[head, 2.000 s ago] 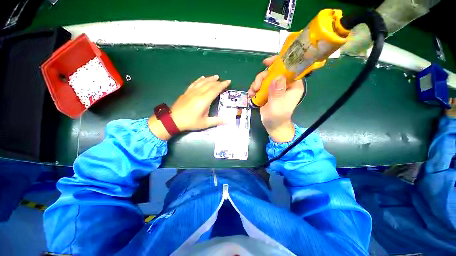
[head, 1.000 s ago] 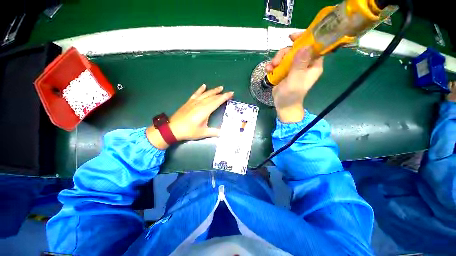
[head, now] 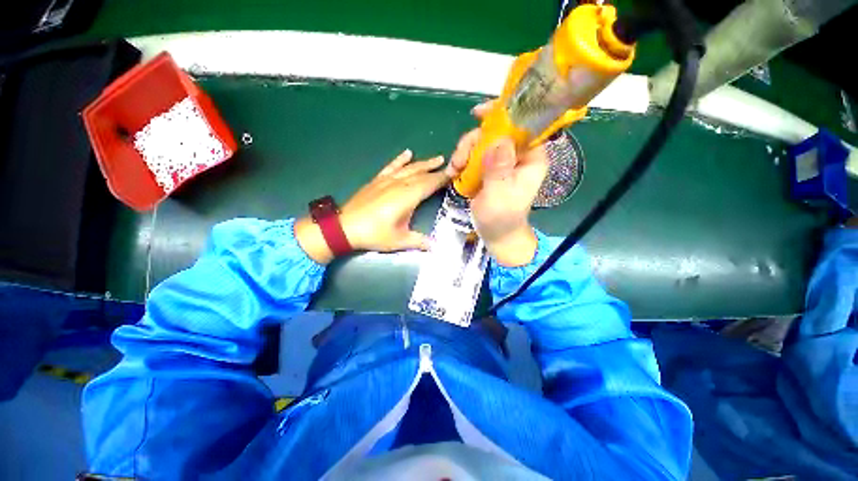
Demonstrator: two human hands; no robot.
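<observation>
A white phone assembly lies on the green bench in front of me, slightly tilted. My right hand grips a yellow electric screwdriver, its black tip down at the far end of the assembly. The tip's exact contact point is too small to tell. My left hand lies flat beside the assembly's left edge, fingers spread, thumb at the edge, holding nothing up. A round grey speckled screw dish sits right of the screwdriver, partly hidden by my right hand.
A red bin with small white parts stands at the left, beside a black tray. A white rail edges the bench. A blue bin stands far right, near another person's blue sleeve. The thick black cord crosses my right forearm.
My right hand has moved the screwdriver from the dish back left to the far end of the phone assembly. My left hand stays beside the assembly.
</observation>
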